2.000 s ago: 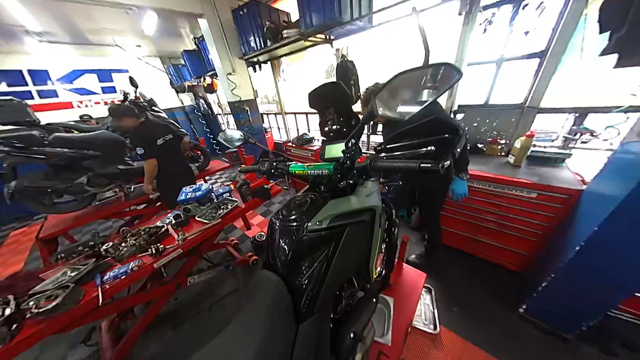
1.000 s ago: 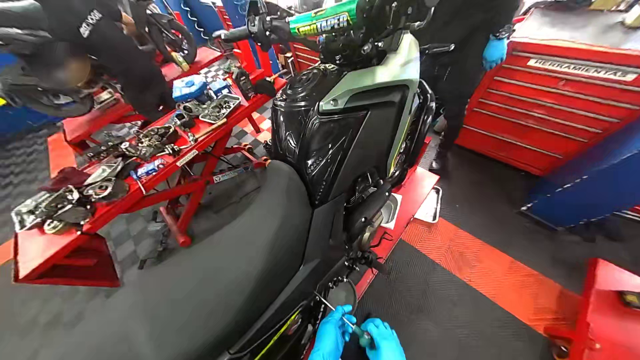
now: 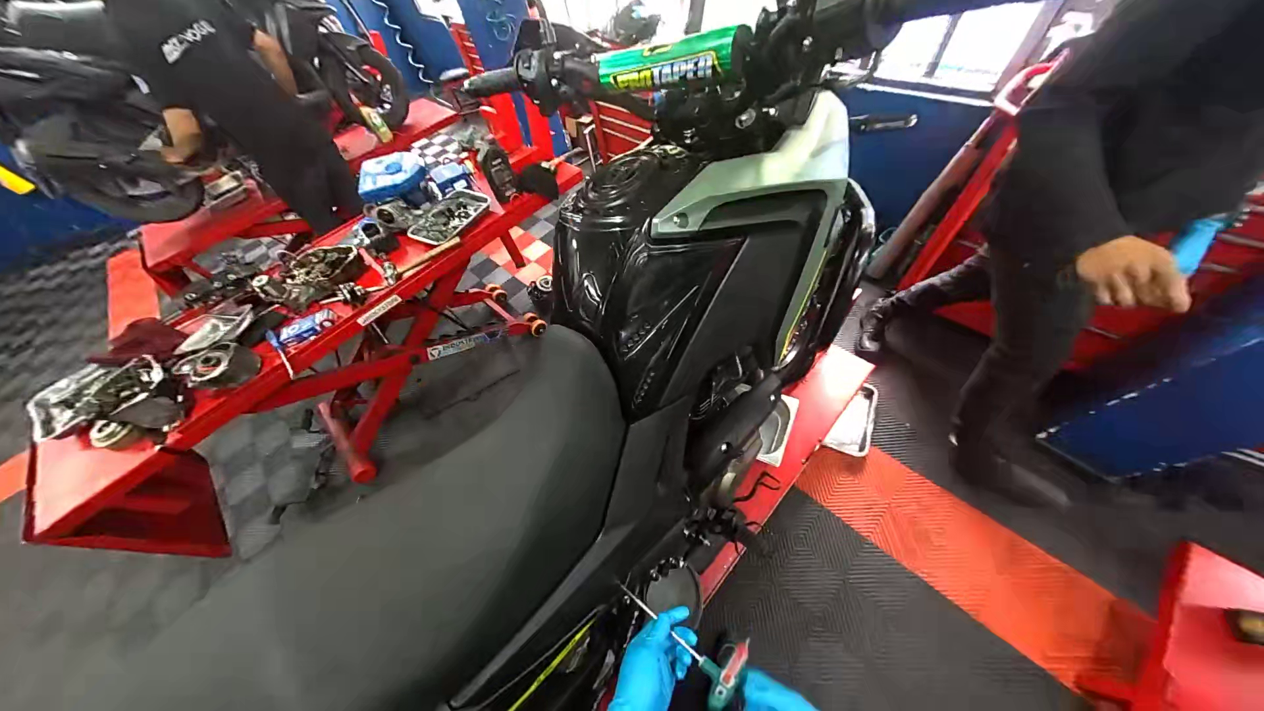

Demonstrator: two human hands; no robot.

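Note:
Low in the view, my left hand [image 3: 652,660], in a blue glove, has its fingers around the thin metal shaft of a tool [image 3: 726,673] with a green and red handle. The shaft's tip meets the side panel below the black motorcycle seat [image 3: 464,523]. My right hand [image 3: 775,691], also gloved in blue, is at the handle at the bottom edge, mostly cut off, so its grip is hard to see. Ahead are the motorcycle's glossy black tank [image 3: 632,267] and the handlebar with a green pad [image 3: 676,61].
Engine parts and metal trays [image 3: 449,217] lie on a red lift table [image 3: 395,306] at left. One person [image 3: 227,89] bends beside another motorcycle [image 3: 89,128]. A second person [image 3: 1047,227] stands at right near a blue panel [image 3: 1165,365]. A red stand [image 3: 1215,632] is at lower right.
The person at right has come nearer along the motorcycle's right side. My hands, out of view two seconds ago, are at the side panel with the tool in both later frames.

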